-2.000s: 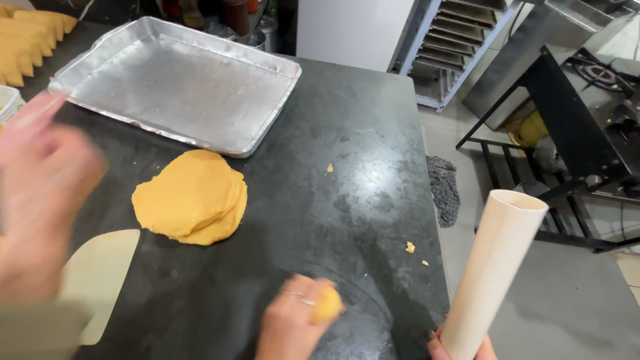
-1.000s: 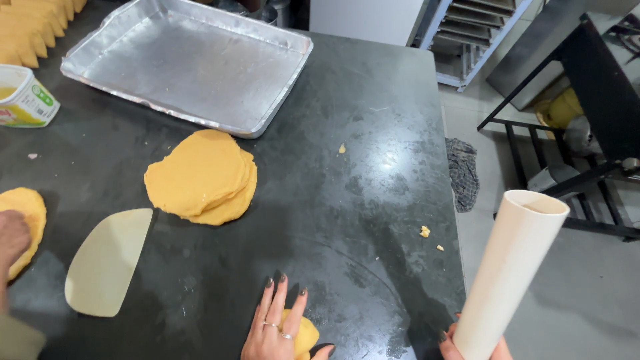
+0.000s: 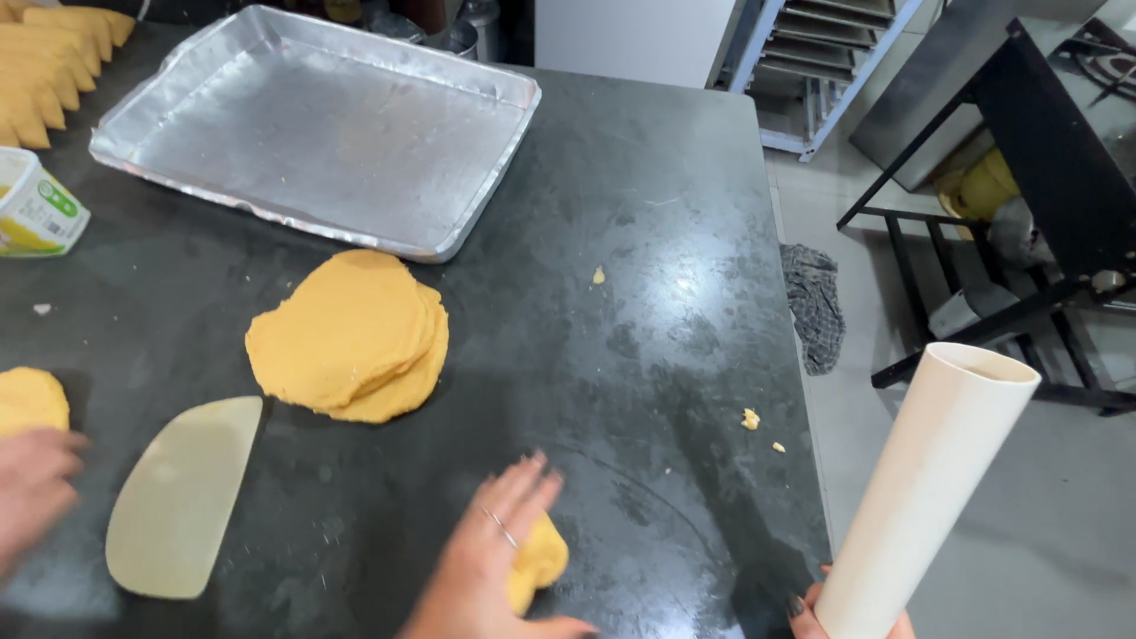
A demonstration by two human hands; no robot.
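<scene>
My left hand (image 3: pixel 488 559), with a ring on one finger, lies over a small piece of yellow dough (image 3: pixel 539 561) at the lower middle, fingers spread. At the lower right my right hand (image 3: pixel 852 612) grips the lower end of a pale hollow tube (image 3: pixel 927 488), which is tilted up past the counter's edge. Flattened yellow dough rounds (image 3: pixel 346 333) lie stacked left of centre. Beside them is a translucent dough scraper (image 3: pixel 185 497). At the far left another person's hand (image 3: pixel 35 484) is at a flattened piece of dough (image 3: pixel 31 401).
An aluminium baking tray (image 3: pixel 328 142) stands at the back of the dark counter (image 3: pixel 621 355). Shaped dough pieces (image 3: pixel 53 67) and a plastic tub (image 3: pixel 40 204) are at the left. Crumbs (image 3: pixel 750 419) lie near the right edge. Beyond stand a tray rack (image 3: pixel 812 71) and a black metal stand (image 3: pixel 1029 160).
My left hand was flatter on the dough a second ago; more of the dough now shows. The other person's hand has moved lower on its dough. My right hand keeps hold of the tube.
</scene>
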